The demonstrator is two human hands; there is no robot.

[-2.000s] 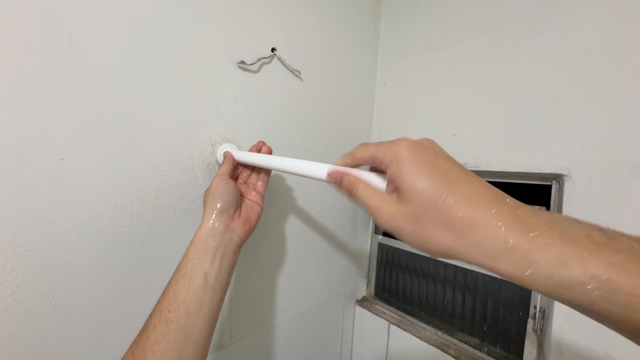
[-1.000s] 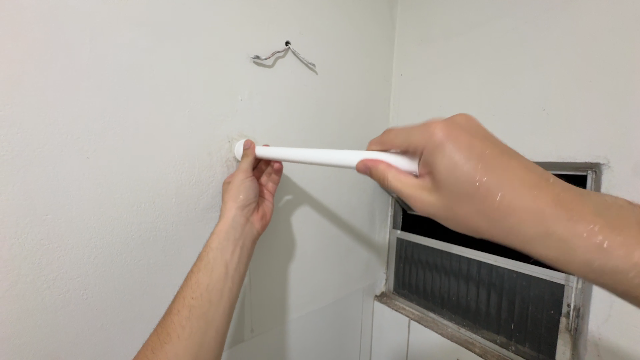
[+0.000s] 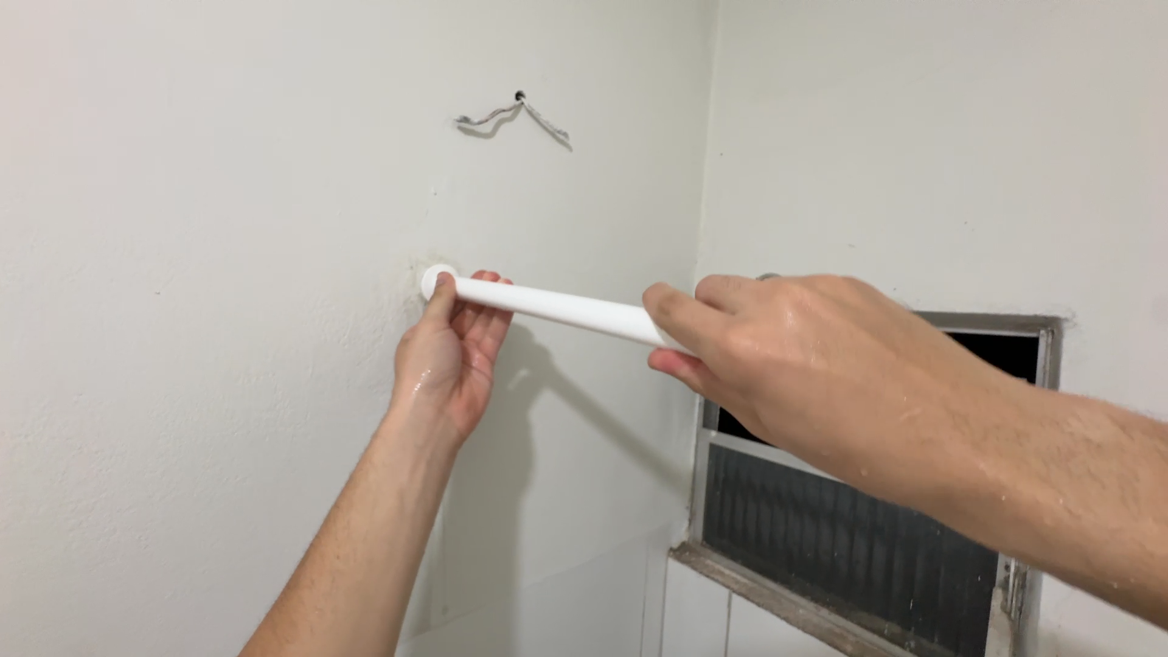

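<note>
A white plastic pipe (image 3: 566, 308), like a shower arm, sticks out from the painted wall toward the right. Its wall end meets a round white flange (image 3: 438, 281). My left hand (image 3: 447, 351) is at that end, thumb on the flange's edge and fingers behind the pipe. Gripped around the pipe's outer end is my right hand (image 3: 776, 347), which hides the tip. Both forearms bear small wet-looking specks.
Two twisted wires (image 3: 520, 105) poke from a small hole in the wall above the pipe. At the lower right, behind my right arm, is a metal-framed window (image 3: 849, 538) with ribbed glass and a worn sill (image 3: 766, 598). The room's corner runs between them.
The pipe's outer end and my right hand have dropped a little, so the pipe slopes more downward to the right. My right hand's fingers have shifted on it. My left hand stays at the flange.
</note>
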